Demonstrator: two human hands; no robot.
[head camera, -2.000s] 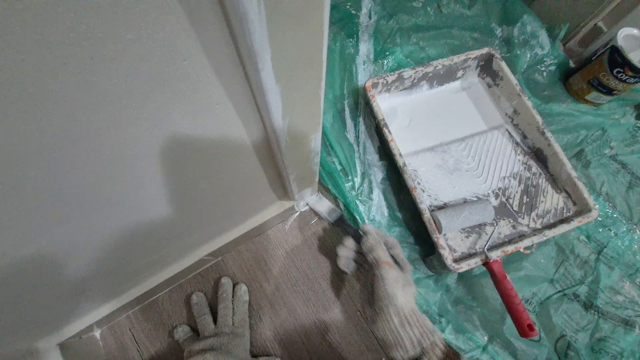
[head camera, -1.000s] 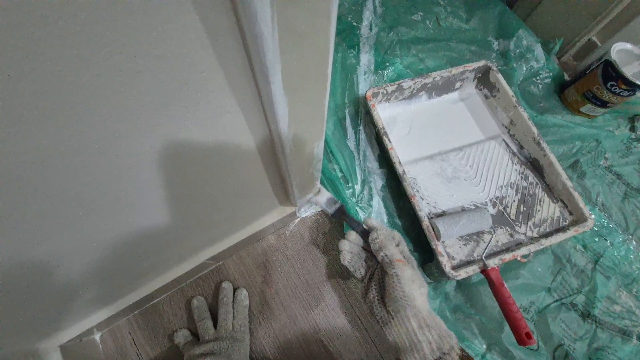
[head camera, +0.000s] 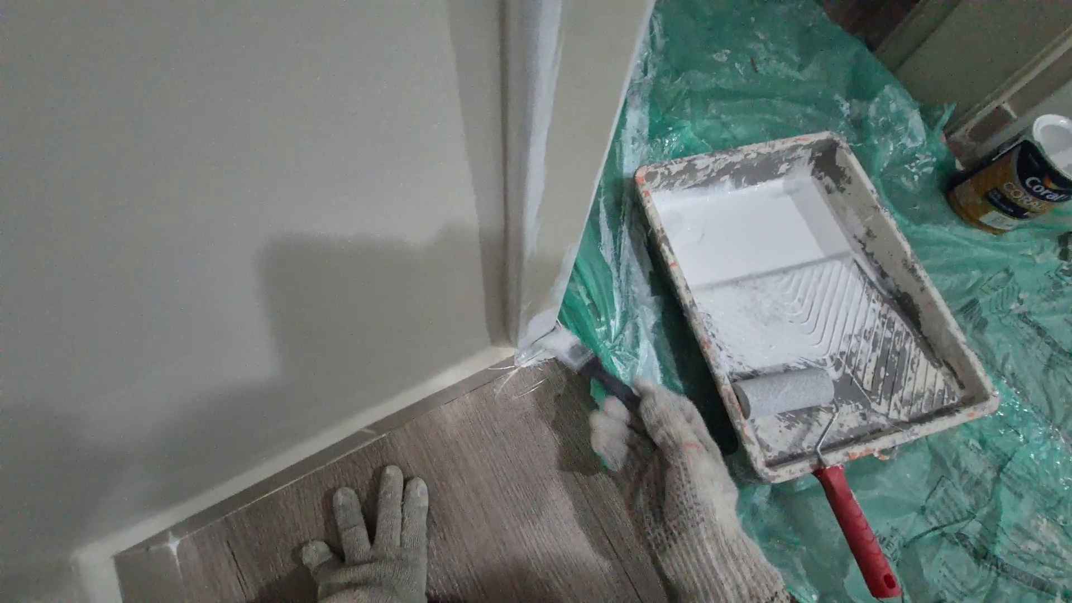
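Observation:
My right hand (head camera: 670, 469), in a knitted work glove, holds a small paintbrush (head camera: 596, 367) by its dark handle. The brush's bristles touch the foot of the white-painted door frame (head camera: 536, 251), where it meets the floor. Gloved too, my left hand (head camera: 377, 544) rests flat on the wood-look floor (head camera: 469, 469) with its fingers spread and holds nothing. To the right of the brush lies a paint tray (head camera: 712, 352) with white paint (head camera: 737, 234) in its well. A small paint roller (head camera: 787, 392) with a red handle (head camera: 856, 536) lies across the tray's lower end.
Crumpled green plastic sheeting (head camera: 720, 75) lies under the tray and along the frame. A Coral paint can (head camera: 1005, 188) stands at the far right, near another door frame or wall edge. On the left, the light grey wall or door panel (head camera: 209, 167) runs down to a narrow floor strip (head camera: 335, 448).
My right hand and the brush have shifted slightly at the foot of the frame. The left hand stays flat on the floor.

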